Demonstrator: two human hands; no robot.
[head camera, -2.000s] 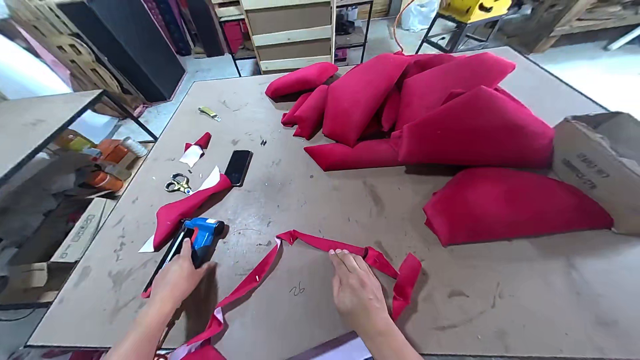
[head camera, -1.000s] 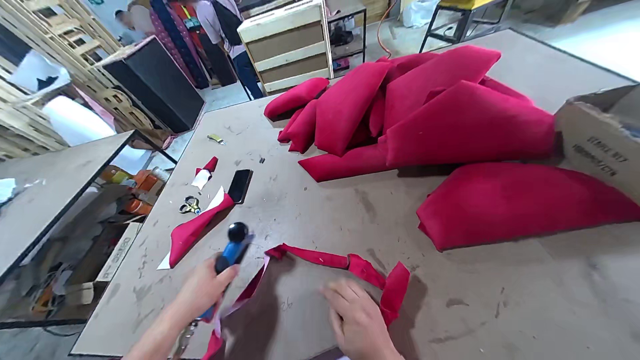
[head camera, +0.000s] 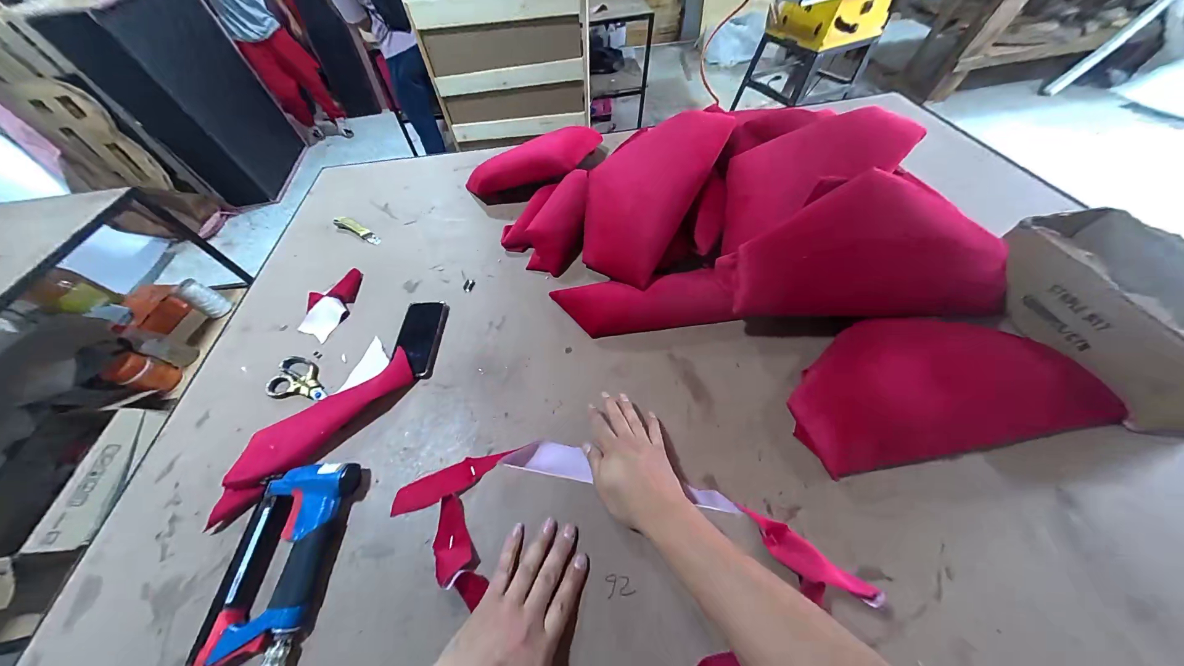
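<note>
My right hand (head camera: 636, 467) lies flat, palm down, on the pale backing of a narrow strip of red fabric (head camera: 546, 460), which curves across the table on both sides of it. My left hand (head camera: 529, 597) rests nearer the front edge, fingers spread, just right of a twisted red end of the strip. Neither hand grips anything. A blue and black staple gun (head camera: 305, 546) lies on the table left of my left hand. Beyond it are a long red fabric offcut (head camera: 314, 425), scissors (head camera: 296, 379) and a black phone (head camera: 423, 339).
Red fabric-covered padded pieces (head camera: 657, 199) are heaped at the back; another padded piece (head camera: 953, 393) lies right, beside a cardboard box (head camera: 1073, 305). A small red scrap (head camera: 338, 296) and a yellowish cutter (head camera: 356, 229) are far left. Two people stand beyond the table.
The staple gun, in my left hand a second ago, now lies on the table at left. My right hand has moved onto the strip, which is laid out differently.
</note>
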